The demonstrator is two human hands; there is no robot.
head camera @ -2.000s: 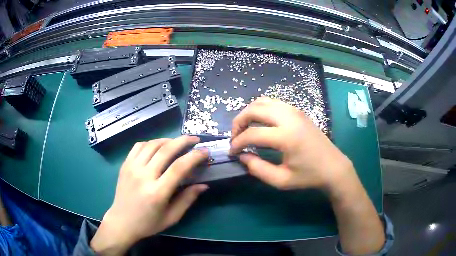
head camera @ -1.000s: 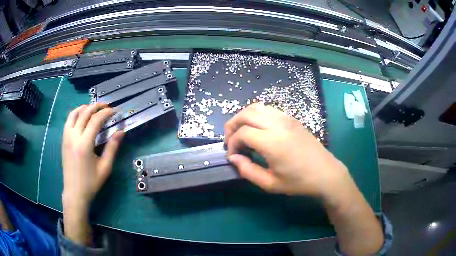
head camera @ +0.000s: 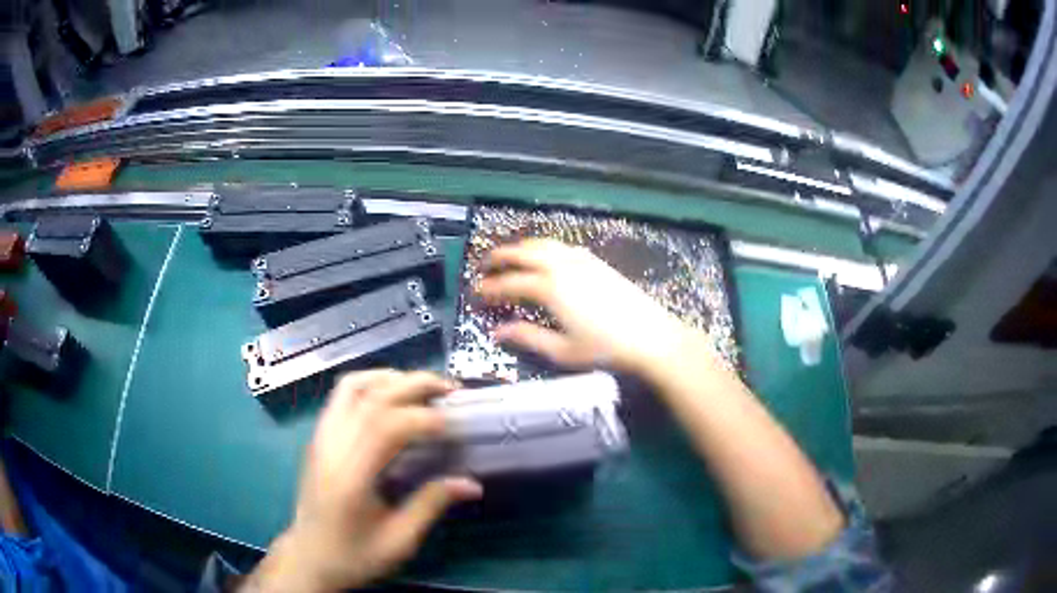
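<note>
A long black housing (head camera: 527, 431) lies at the front of the mat, blurred. My left hand (head camera: 377, 463) grips its left end, fingers behind and thumb in front. My right hand (head camera: 568, 307) is over the black parts tray (head camera: 466, 272), blurred, fingers spread a little; whether its fingertips hold a small part cannot be told. Small silvery metal parts (head camera: 481, 361) lie loose in the tray, just behind the housing. Three more black housings, the nearest one (head camera: 342, 336) with small dots along its top and ringed holes at the ends, lie left of the tray.
A conveyor (head camera: 464, 133) with metal rails runs behind the mat, with an orange piece (head camera: 88, 174) at left. Stacked black housings (head camera: 75, 255) stand far left. A pale plastic item (head camera: 802, 324) lies right of the tray. A person's blue sleeve (head camera: 41, 568) shows bottom left.
My left hand has left the housing group at left and now holds the front housing. My right hand has moved from that housing to over the tray. The orange piece moved left; the view tilted up.
</note>
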